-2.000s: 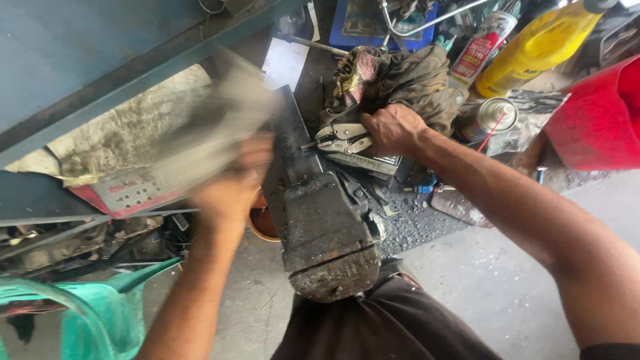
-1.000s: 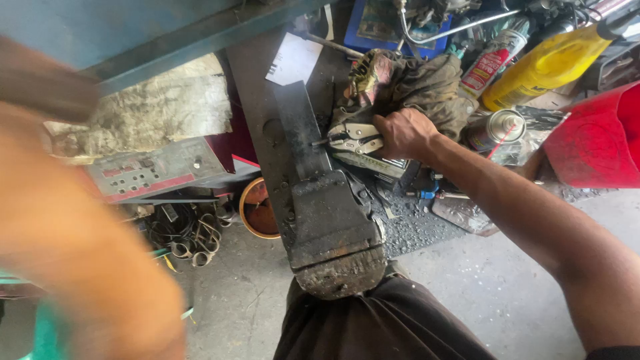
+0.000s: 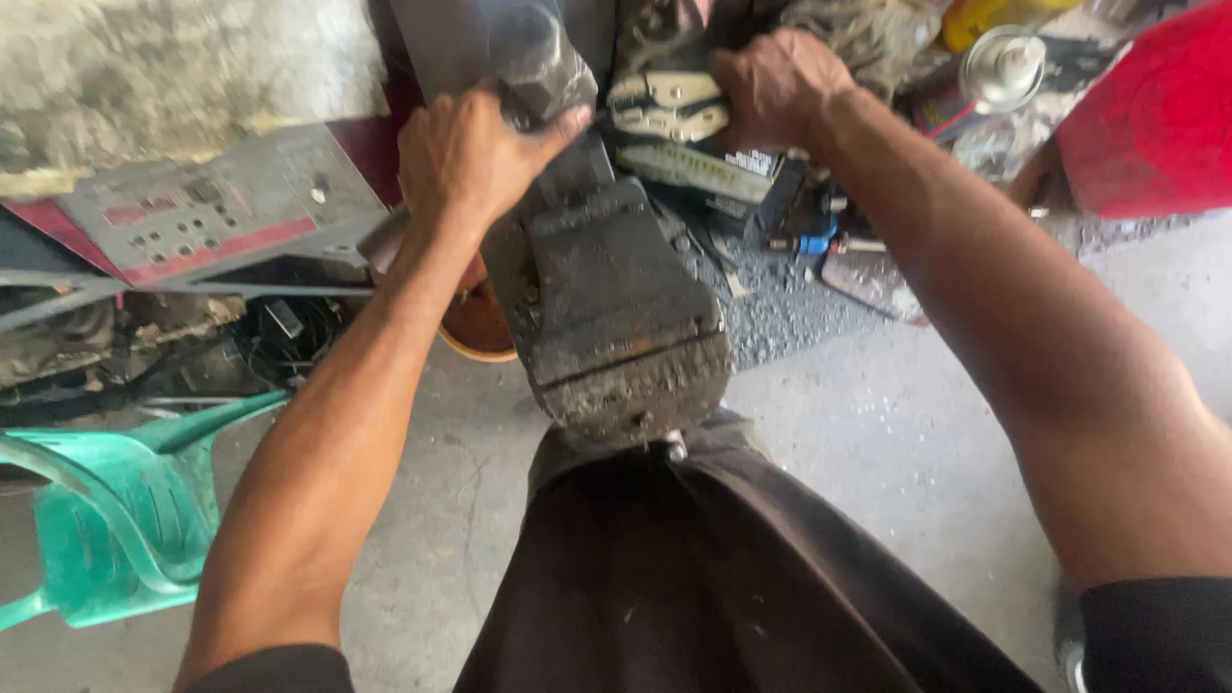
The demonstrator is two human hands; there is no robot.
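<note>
A worn, dark metal bench vise projects toward me in the middle, its broad end just above my trousers. Beyond its upper part, my left hand is closed round the handle of what looks like a hammer; the blurred metal head lies past my thumb, and a brown handle end shows below my wrist. To the right, my right hand grips locking pliers, whose jaws point left toward the hammer head. What the jaws hold is hidden or too blurred to tell.
A green box lies below the pliers. A spray can, a dirty cloth and a red plastic container stand farther right. At left are a grey-and-red panel and a green plastic chair. Grit covers the bench edge.
My left hand, blurred at far left a second ago, is now beside the pliers' jaws above the vise. My right hand still holds the pliers. The view has shifted closer.
</note>
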